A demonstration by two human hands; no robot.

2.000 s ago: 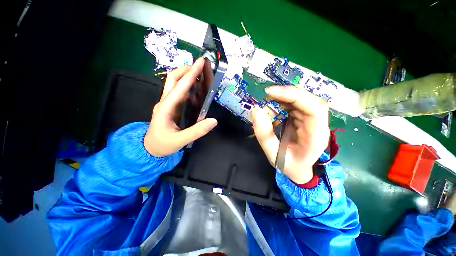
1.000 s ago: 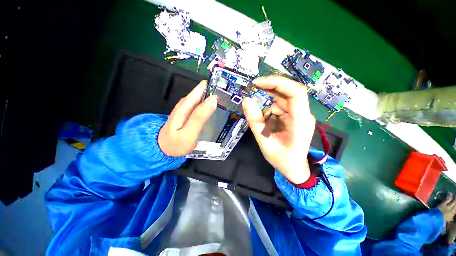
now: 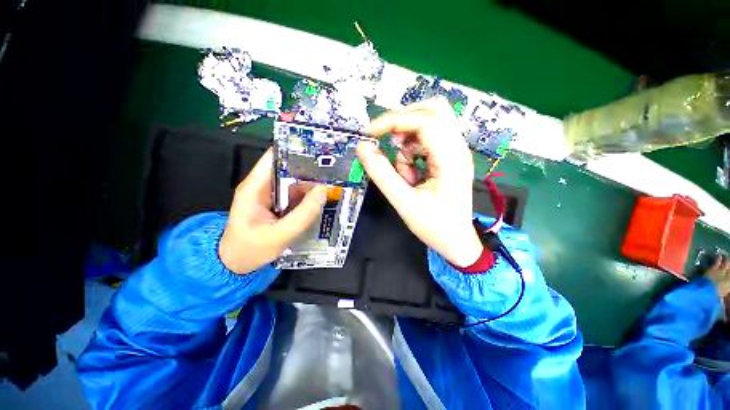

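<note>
The phone mid-frame [image 3: 349, 232], a silvery-white open rectangle, is held up above the black tray. The main board [image 3: 324, 166], dark with a blue edge and a green patch, lies in its upper half. An orange flex cable end shows just below the board. My left hand [image 3: 268, 220] grips the frame's left side, its thumb over the inside. My right hand [image 3: 428, 172] has thumb and forefinger at the frame's upper right corner, at the board's edge. The frame's underside is hidden.
The black tray [image 3: 400, 280] lies under my hands. Board piles [image 3: 240, 84] sit along the white strip [image 3: 280, 40]; more boards [image 3: 490, 124] lie to the right. A wrapped post [image 3: 648, 116] slants in at right. A red bin [image 3: 661, 232] and another person's blue sleeve [image 3: 672, 320] are at right.
The board, earlier in my right hand beside the frame, then partly over it, now lies inside the frame. The frame has turned from edge-on to open side up. My right fingers have moved to its corner.
</note>
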